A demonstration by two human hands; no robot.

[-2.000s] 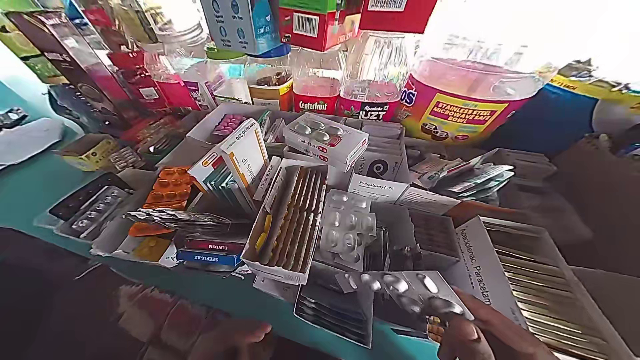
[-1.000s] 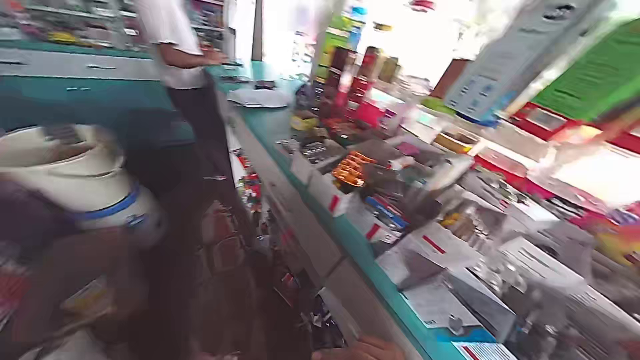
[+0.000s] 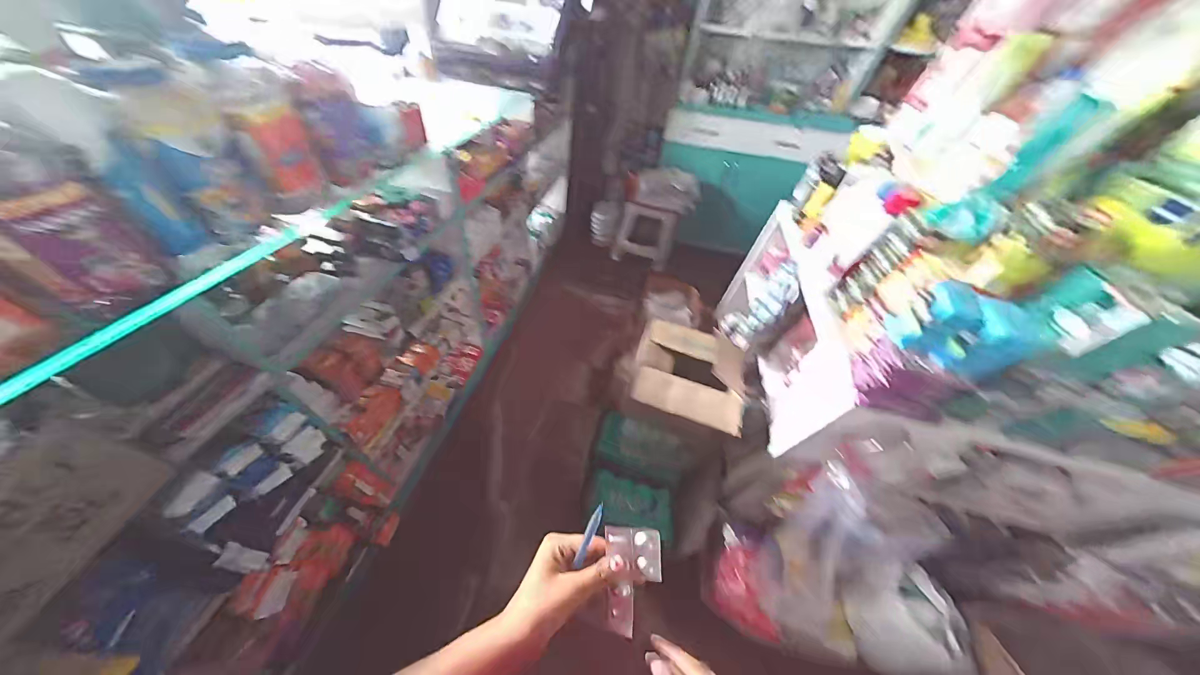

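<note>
My left hand is at the lower middle of the view, closed on blister packs of tablets and on a blue pen. One pack piece points downward from the fingers, the other sits at their right. The pen sticks up between thumb and fingers. Low at the bottom edge, just right of the packs, are the fingertips of my right hand; the rest of it is outside the view, and whether it holds anything cannot be told.
A glass display counter with packets on its shelves runs along the left. Dark floor lies ahead, with an open cardboard box and green crates. Plastic bags and crowded shelves stand right. A white stool is farther back.
The view has swung from the counter of medicine boxes to an aisle between shelves. The left hand with the packs and pen is now in view.
</note>
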